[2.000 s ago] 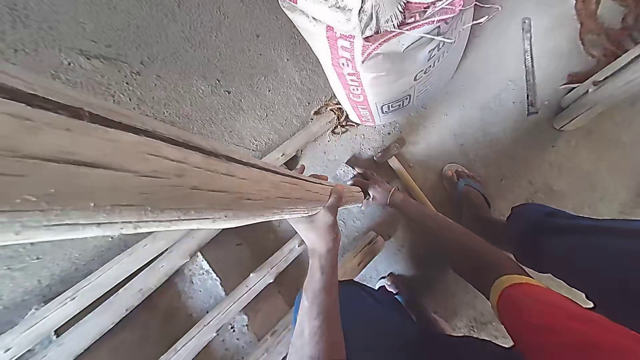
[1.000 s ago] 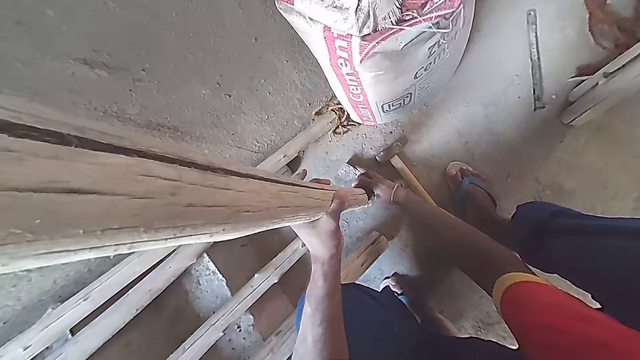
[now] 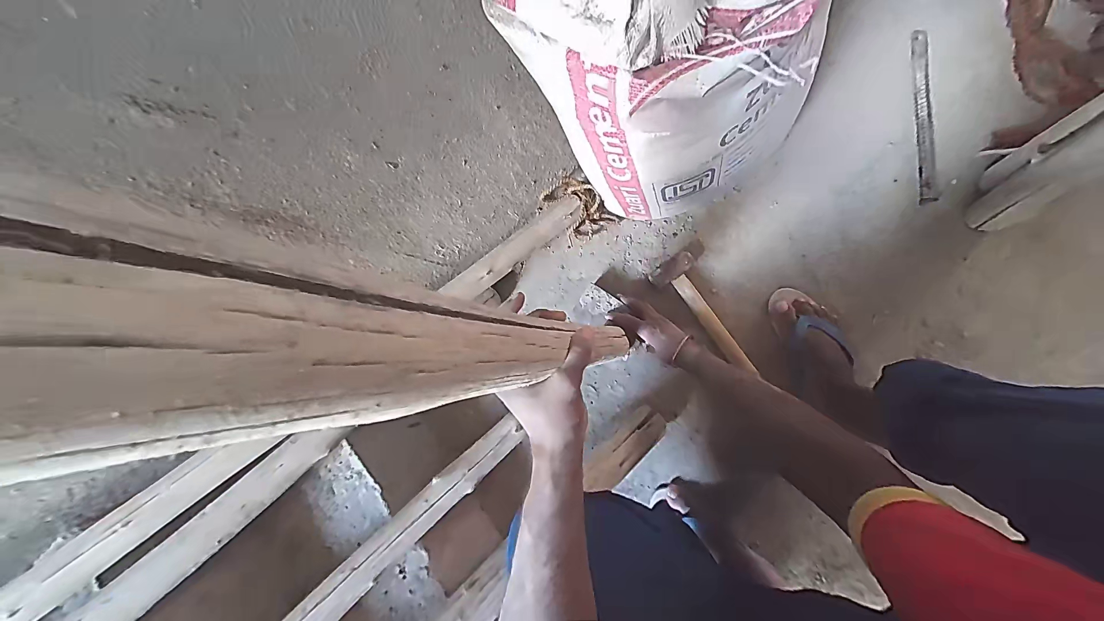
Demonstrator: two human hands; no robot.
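A long, cracked wooden beam [image 3: 345,345] rises from the middle of the view to the left edge, its narrow end low and its near part large. My left hand [image 3: 552,392] grips it near that narrow end, thumb on the facing side and fingers around the back. Close against the tip is my right hand [image 3: 651,329], its fingers bent by the end face; a dark, flat piece shows beside them, and whether they hold it is unclear. A hammer with a wooden handle [image 3: 714,323] lies on the floor just beyond my right hand, its head toward the sack.
A printed cement sack [image 3: 690,129] stands at the top. Wooden poles [image 3: 423,509] lie across the floor at lower left, one end bound with rope [image 3: 586,207]. A flat metal strip [image 3: 923,116] and more timber [image 3: 1026,172] lie at right. My sandalled foot [image 3: 802,319] is near the hammer.
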